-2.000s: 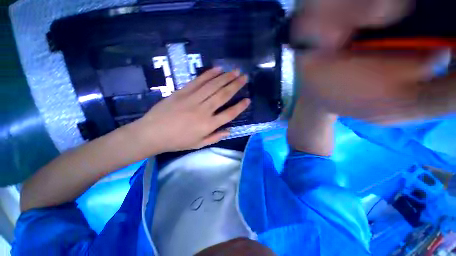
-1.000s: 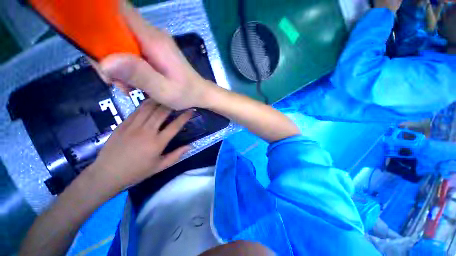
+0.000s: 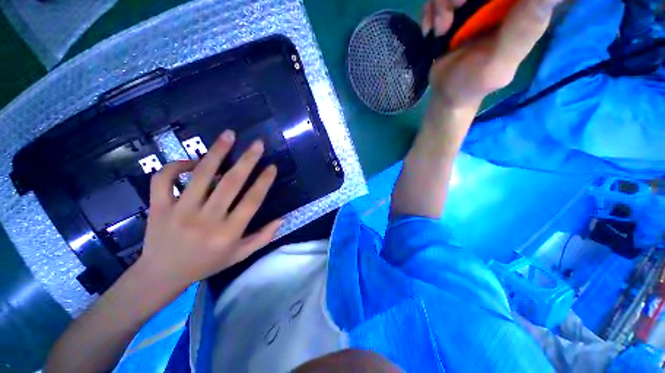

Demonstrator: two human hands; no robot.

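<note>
The black plastic housing (image 3: 284, 95) lies tilted on silvery bubble wrap (image 3: 270, 20), its handle-like bar on the far side. Two bright brackets (image 3: 195, 146) flank a pale centre strip (image 3: 169, 143) at its middle. My left hand (image 3: 200, 226) rests on the housing, fingers spread, partly covering the bracket area. My right hand (image 3: 481, 69) grips the orange and black electric screwdriver (image 3: 483, 23) at the right edge of the round mesh-like screw dish (image 3: 375, 62). The driver's tip is dark against the dish and unclear. No screw can be made out.
The green bench top (image 3: 328, 36) shows around the dish. A black cord (image 3: 565, 86) runs from near my right hand to the right. A person's blue smock (image 3: 583, 138) is at the right. A blue stool (image 3: 539, 291) stands lower right. Another clear sheet (image 3: 55, 22) lies upper left.
My right hand has moved with the screwdriver from above the housing to the dish at the right. My left hand stays on the housing, its fingers slightly shifted.
</note>
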